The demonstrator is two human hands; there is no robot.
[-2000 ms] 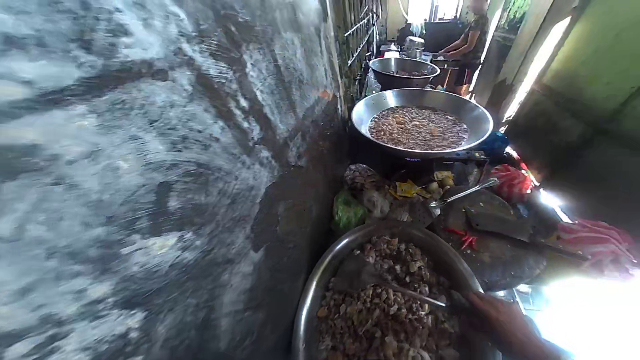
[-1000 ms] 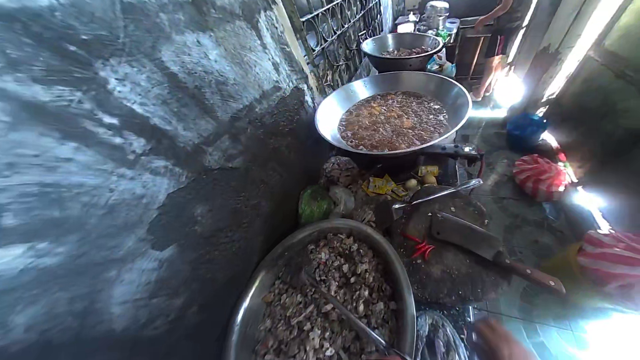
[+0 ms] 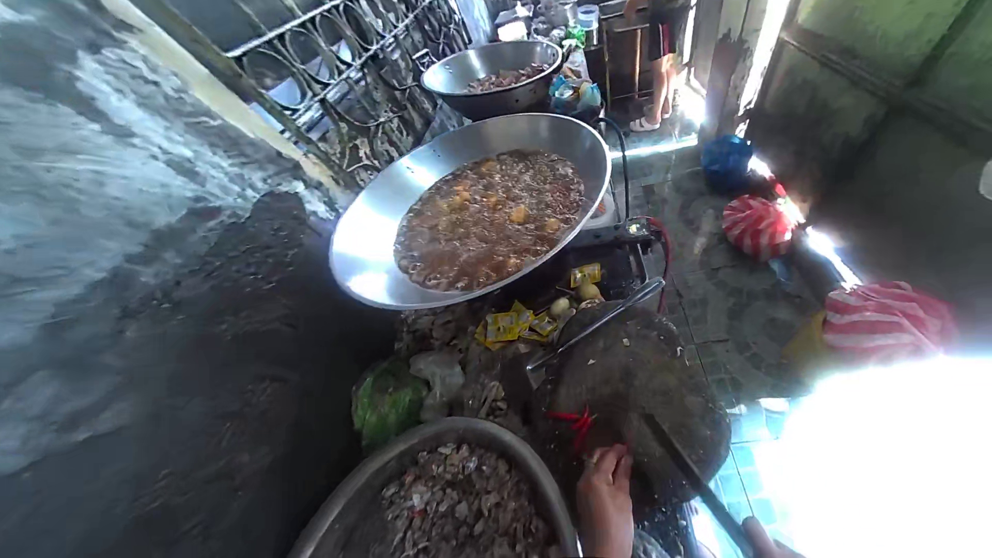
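Note:
My left hand (image 3: 606, 496) rests on the round wooden chopping block (image 3: 635, 372) with its fingertips together, close by a few red chilies (image 3: 580, 426); whether it pinches something small is hidden. At the lower right edge, my right hand (image 3: 763, 539) grips the handle of a cleaver (image 3: 697, 480), its blade over the block, right of my left hand. A metal ladle or spatula (image 3: 597, 322) lies across the block's far edge. Left of my hands stands a large metal basin (image 3: 364, 473) of chopped, meat-like pieces (image 3: 465, 504).
Ahead, a wide metal wok (image 3: 372, 240) holds bubbling brown liquid; a second wok (image 3: 457, 74) stands beyond. Yellow sachets (image 3: 504, 325) and a green plastic bag (image 3: 387, 403) lie nearby. Red-striped bags (image 3: 887, 322) are on the right. A person's legs (image 3: 663, 85) show at the back. A wall borders the left.
The cleaver, which lay on the block, is now in my right hand. My left hand has come onto the block beside the chilies. The view has swung right.

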